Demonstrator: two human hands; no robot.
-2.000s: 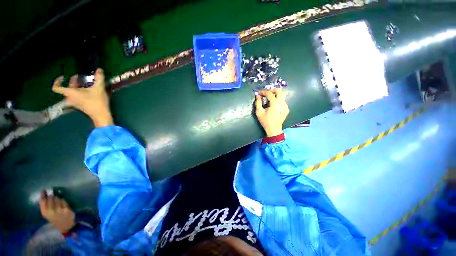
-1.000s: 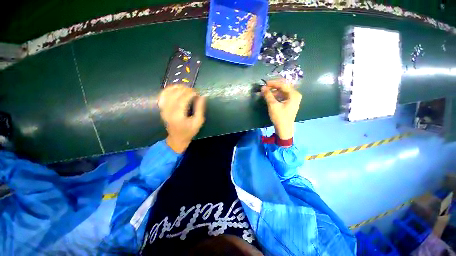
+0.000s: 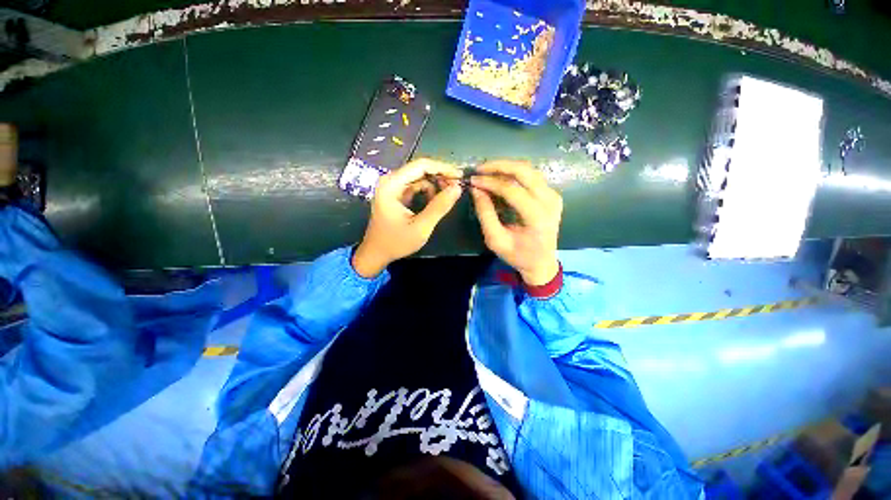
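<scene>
My left hand and my right hand meet over the bench in front of me. Their fingertips pinch a small dark component between them; its details are too small to tell. An open black phone body lies tilted on the bench, beyond and left of my left hand, with white and orange strips inside and a silvery near end. The blue parts bin holds small tan and white bits. The component pile, black and silver-white, lies just right of the bin.
A white sheet or tray with a notched left edge lies at the right of the green bench. A worn ledge runs along the far side. Another person's blue sleeve is at the left. A few small bits lie at the far right.
The phone body has come onto the bench. My left hand has moved from the far ledge, past the phone, to meet my right hand at the component. The view has shifted.
</scene>
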